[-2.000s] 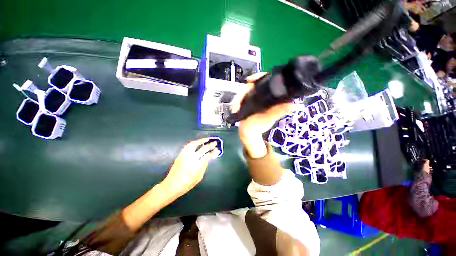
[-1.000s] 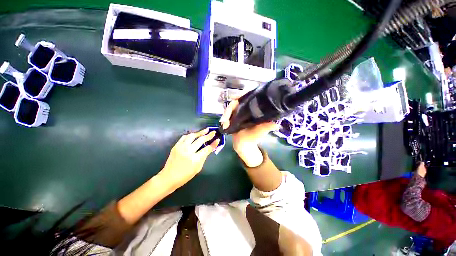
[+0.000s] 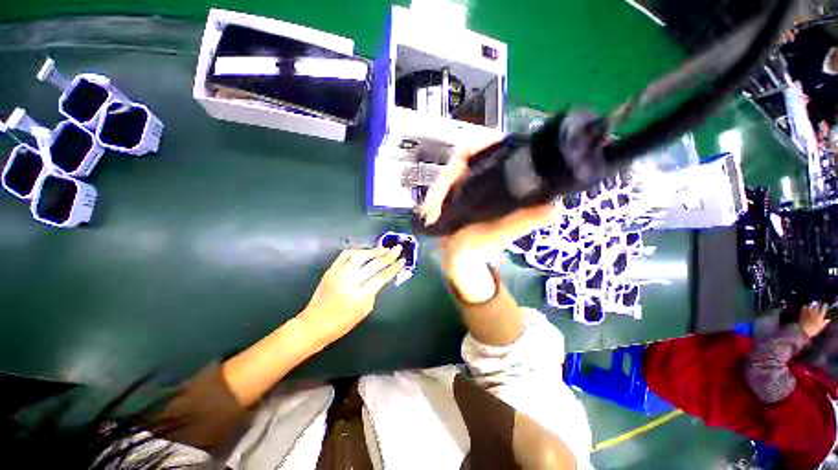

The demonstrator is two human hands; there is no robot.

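Note:
My right hand is closed around the thick black electric screwdriver, just right of centre. Its tip end is at the front of the white and blue screw feeder; the bit itself is hidden. My left hand holds an octagonal housing with a pale rim and dark centre on the green bench, fingertips on its dark centre. The housing lies just in front of the feeder, below the screwdriver's tip end.
Several housings with pale tails lie at left. A pile of housings lies right of the screwdriver. An open white box with a dark glossy item stands left of the feeder. A person in red is at lower right.
One second ago the screwdriver's tip was down at the housing; now it is raised towards the feeder and slightly right. My left hand stays on the housing, which shows more of its face.

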